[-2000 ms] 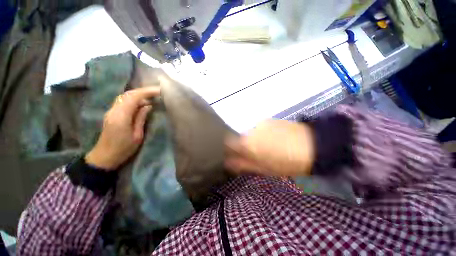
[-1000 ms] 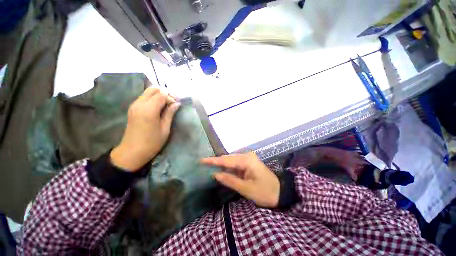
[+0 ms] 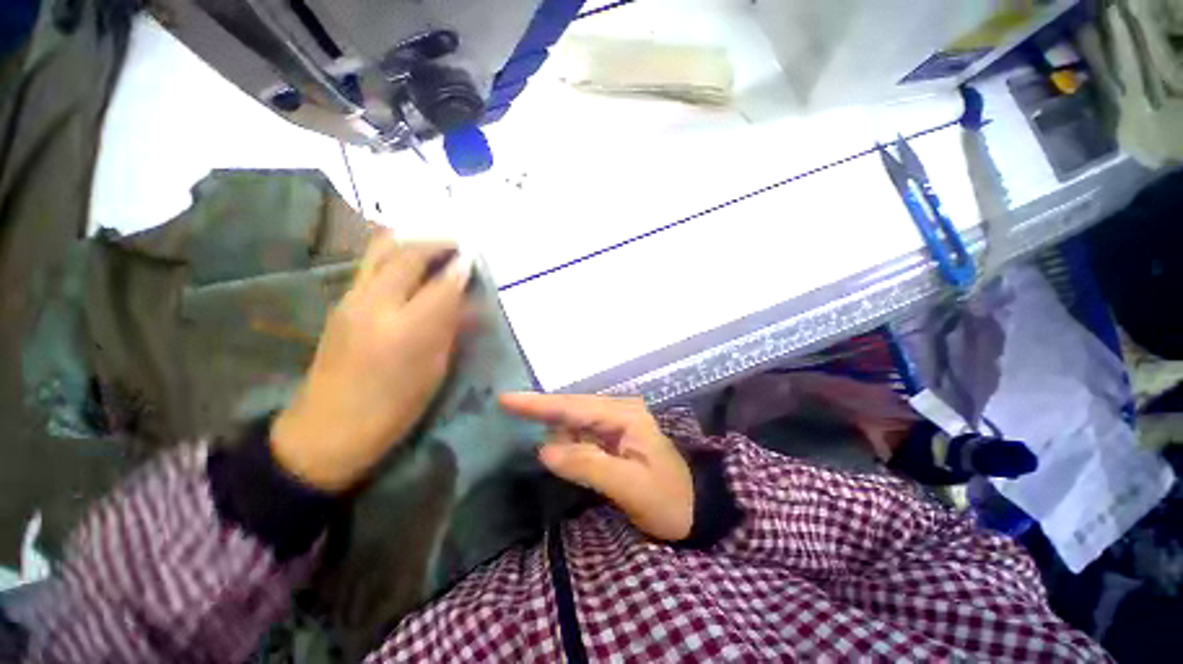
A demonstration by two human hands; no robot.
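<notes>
A mottled green and olive-brown cloth panel (image 3: 266, 292) lies on the white machine bed and hangs over my lap. My left hand (image 3: 376, 350) is on the panel near its upper edge, fingertips together and slightly blurred; a small pale bit shows at the fingertips, too unclear to name. My right hand (image 3: 616, 454) rests at the panel's right edge, index finger stretched out and fingers apart. The sewing machine head (image 3: 376, 65) is above the panel's top corner, with a round blue knob (image 3: 467, 149) beside the needle area.
Blue-handled thread snips (image 3: 932, 221) lie at the right of the bed, beside a grey cloth strip (image 3: 986, 182). A cream label bundle (image 3: 649, 69) lies behind. A measuring tape strip (image 3: 778, 340) runs along the front edge. Scrap cloth and paper (image 3: 1077, 454) hang below at right. Brown cloth (image 3: 59, 156) is at far left.
My right hand has let go of the raised brown edge and come to the panel's edge. The panel has been laid down flatter. My left hand has moved to the panel's upper right corner.
</notes>
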